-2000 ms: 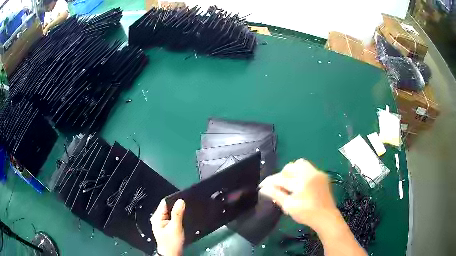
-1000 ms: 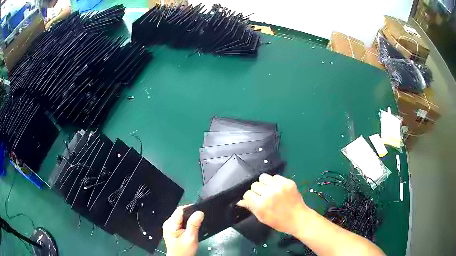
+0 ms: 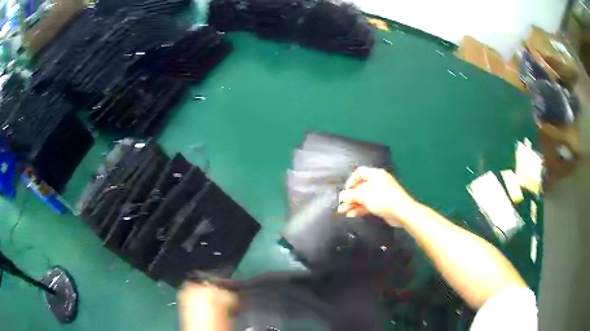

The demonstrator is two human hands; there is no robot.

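Observation:
A black panel (image 3: 284, 300) lies low in the view, blurred and cut off by the bottom edge. My left hand (image 3: 207, 305) holds its left end. My right hand (image 3: 370, 194) is raised over the fanned stack of bare black panels (image 3: 330, 155), its fingers pinched together; blur hides whether something thin is between them. The loose cable pile at the lower right (image 3: 420, 291) is dark and blurred. Cabled panels (image 3: 213, 226) lean in overlapping rows at the left.
More black panels (image 3: 110, 58) stand in dense rows at the far left, and others (image 3: 291, 22) at the back. Clear bags with white contents (image 3: 495, 203) lie at the right. Cartons (image 3: 490, 59) stand beyond the table. A round dark base (image 3: 60, 294) is at the lower left.
The view has shifted and blurred. My left hand and the held panel have moved down and flatter. My right hand has left the panel and moved up over the bare stack.

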